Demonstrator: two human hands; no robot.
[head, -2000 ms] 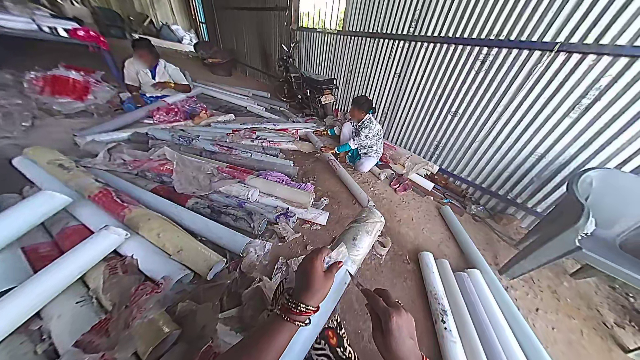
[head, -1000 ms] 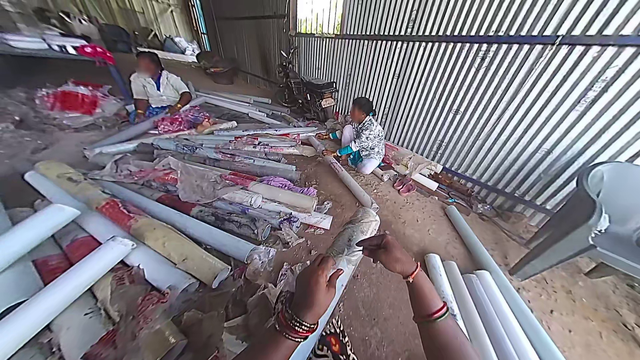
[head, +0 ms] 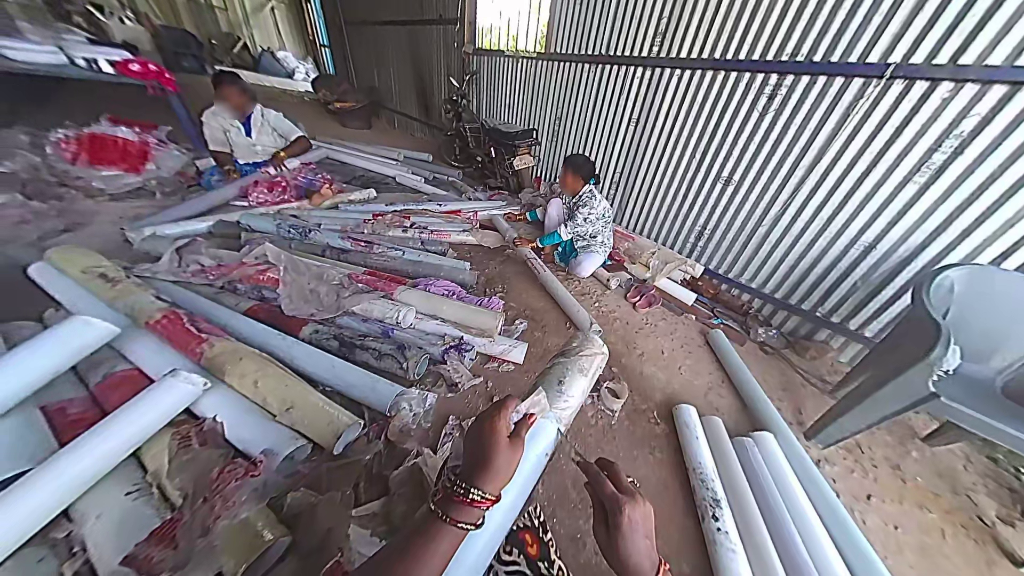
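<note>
A pale blue-white plastic pipe [head: 508, 496] runs up from the bottom edge, its far part covered by a worn, dirty plastic wrapping [head: 570, 372]. My left hand [head: 492, 448], with bangles at the wrist, pinches the near edge of that wrapping on top of the pipe. To the right of the pipe is my right hand [head: 620, 512], its fingers curled round what looks like a thin blade or tool [head: 572, 448], whose tip points toward the wrapping's edge. The handle is hidden in the fingers.
Many pipes [head: 264, 384] and torn wrappings lie at left. Several white pipes [head: 760, 496] lie at right, near a grey plastic chair [head: 920, 360]. Two people [head: 588, 224] sit on the floor farther off, before a motorcycle [head: 496, 144] and a corrugated metal wall [head: 744, 160].
My right hand was up at the wrapping a second ago; it is now lower, right of the pipe. My left hand remains on the pipe by the wrapping's edge.
</note>
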